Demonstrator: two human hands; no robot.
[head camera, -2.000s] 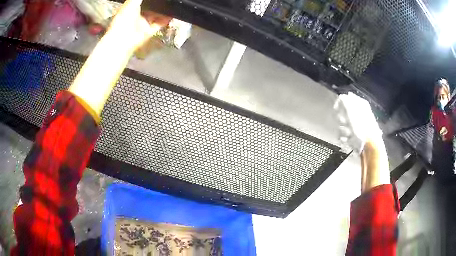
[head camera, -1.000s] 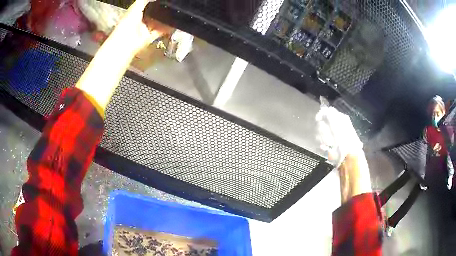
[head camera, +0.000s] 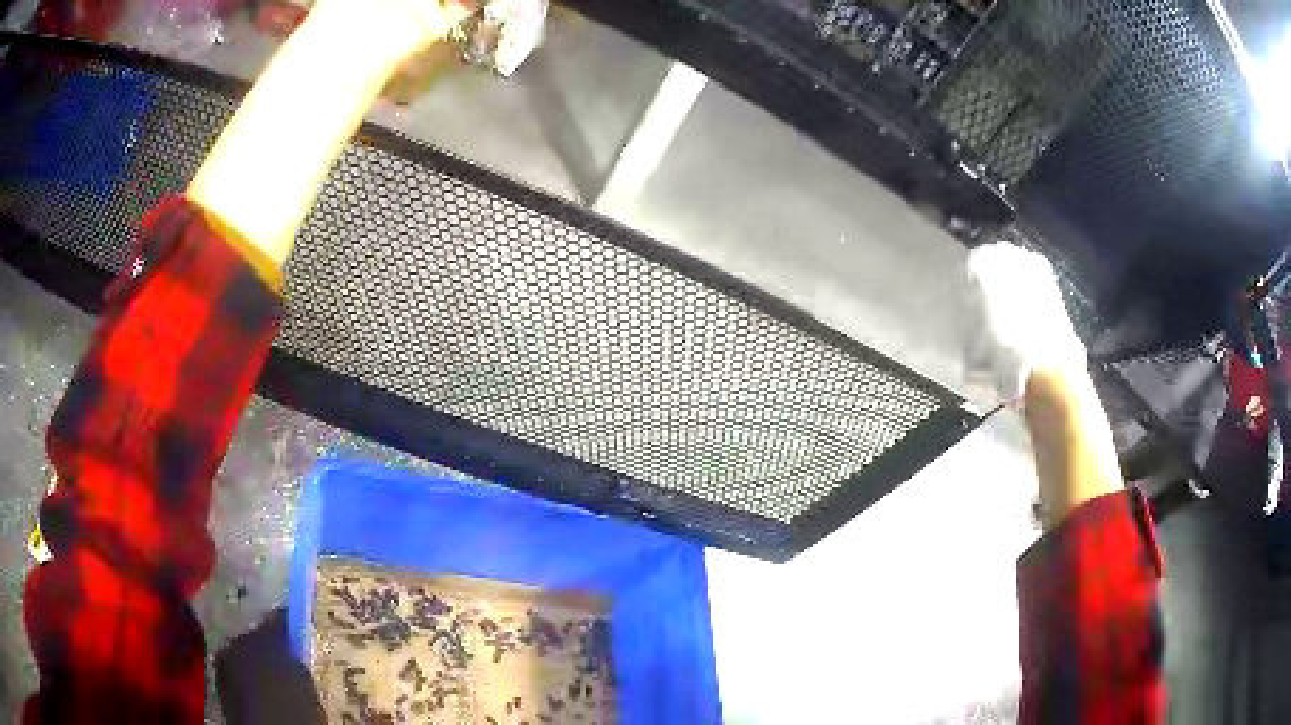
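A long black perforated panel point(head camera: 609, 347) with a solid dark border hangs slantwise across the middle. Above it is the dark lower border of another panel point(head camera: 793, 106), cut off by the top edge. My left hand point(head camera: 404, 17) is at that upper border, bare and partly cut off by the top edge; its fingertips are hidden. My right hand point(head camera: 1019, 305) wears a white glove and is just below the right corner of the upper panel. It is overexposed, so its fingers and anything in them cannot be made out.
A blue bin point(head camera: 489, 524) below the panel holds many small dark parts on a tan liner point(head camera: 453, 680). A white post point(head camera: 651, 135) stands behind. A person's red top point(head camera: 1246, 390) shows at the far right. Another blue item point(head camera: 78, 128) shows through the mesh at left.
The panels and bin sit higher in the picture than one second ago. My right hand has moved right and slightly up, closer to the upper panel's corner. My left hand stays at the upper border.
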